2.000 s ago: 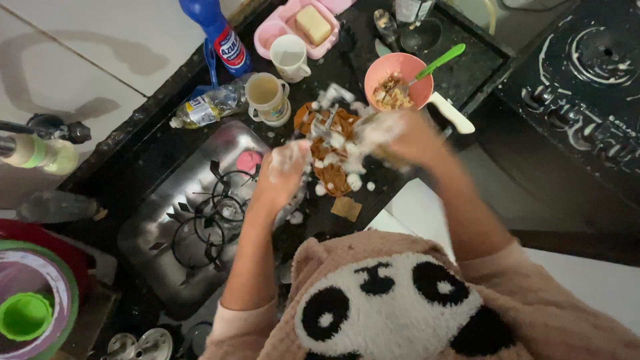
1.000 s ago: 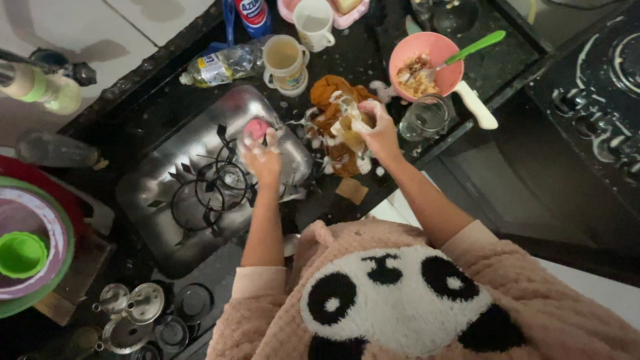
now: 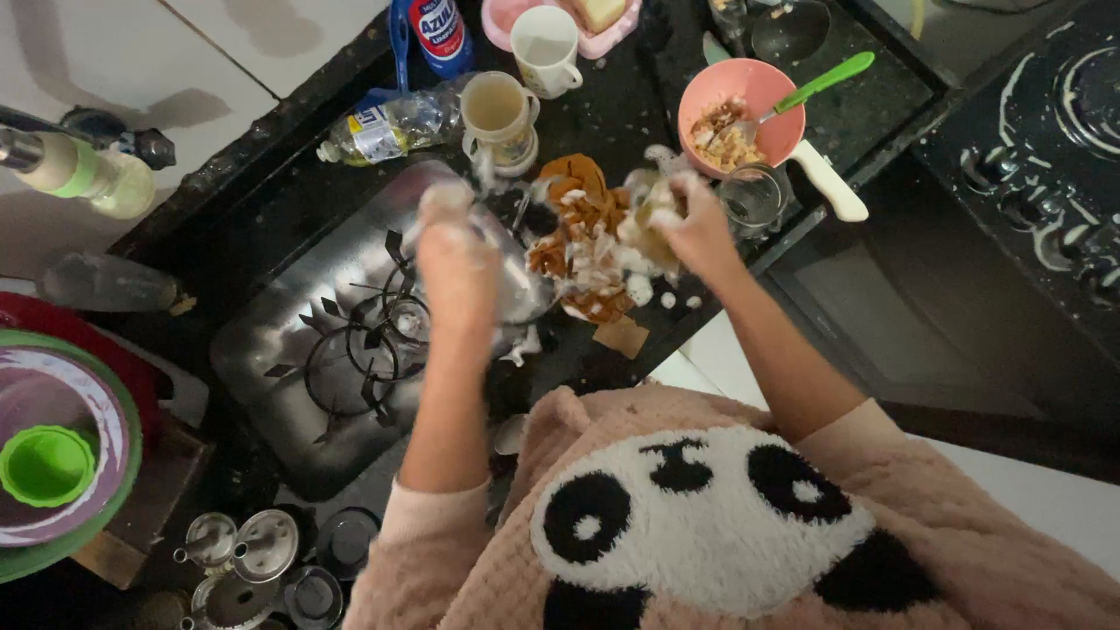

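My left hand (image 3: 451, 236), foamy and blurred, is over the right end of the steel sink (image 3: 262, 376); whether something is in it cannot be told. Below and left of it, black wire stove grates (image 3: 354, 350) lie in the sink. My right hand (image 3: 696, 219) is closed on a foamy, yellowish item (image 3: 652, 219), perhaps a sponge. Beside that item, a crumpled orange-brown cloth (image 3: 582, 188) lies on the dark counter, covered with suds. A clear glass (image 3: 752, 197) stands right of my right hand, next to a pink bowl (image 3: 779, 79) with food and a green-handled utensil (image 3: 827, 80).
Behind the sink are a plastic bottle (image 3: 402, 127), a beige cup (image 3: 497, 109), a white mug (image 3: 544, 52) and a blue cleaner bottle (image 3: 440, 35). A white handle (image 3: 831, 184) juts past the counter edge. Burner parts (image 3: 267, 542) lie at lower left; a stove (image 3: 1050, 166) is right.
My left hand was low over the pink thing in the sink a second ago and is now higher, near the sink's right end. The clear glass stays beside the bowl.
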